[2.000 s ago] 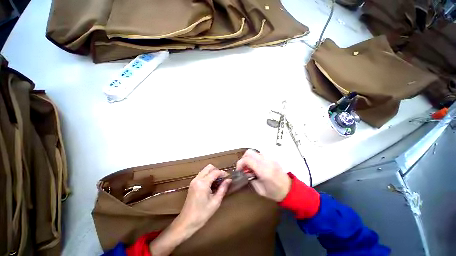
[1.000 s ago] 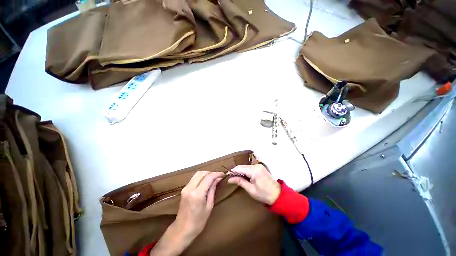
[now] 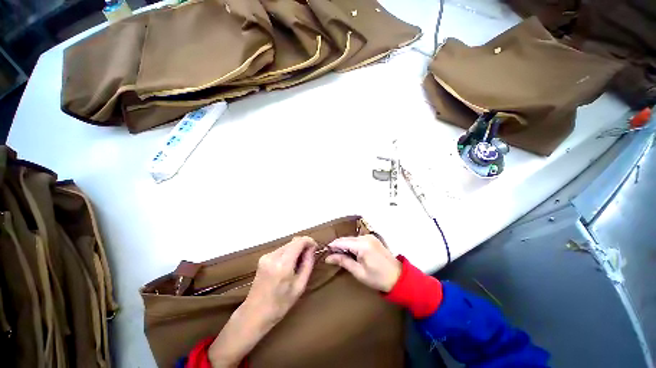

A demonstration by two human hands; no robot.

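Observation:
A brown bag body point(image 3: 338, 316) lies at the front edge of the table with its mouth open towards the far side. A thin zip line point(image 3: 223, 285) shows inside the mouth. A short brown tab point(image 3: 187, 274) stands at the left end of the mouth. My left hand point(image 3: 284, 273) pinches the near rim of the bag. My right hand point(image 3: 365, 262) is right beside it, fingers closed on the same rim, with a small dark piece between the fingertips. What that piece is cannot be told.
Brown bag stacks point(image 3: 201, 50) lie at the far side, with more at the left point(image 3: 54, 266). A single bag point(image 3: 518, 79) lies at the right. A power strip point(image 3: 188, 140), a tool cup point(image 3: 483, 157), a small metal block point(image 3: 381, 173) and a pen with dark cable point(image 3: 418, 190) are on the table.
The bag's left end has changed shape, and the tab there now stands above the rim. My hands stay close together at the rim. The view has shifted, so the table things sit higher.

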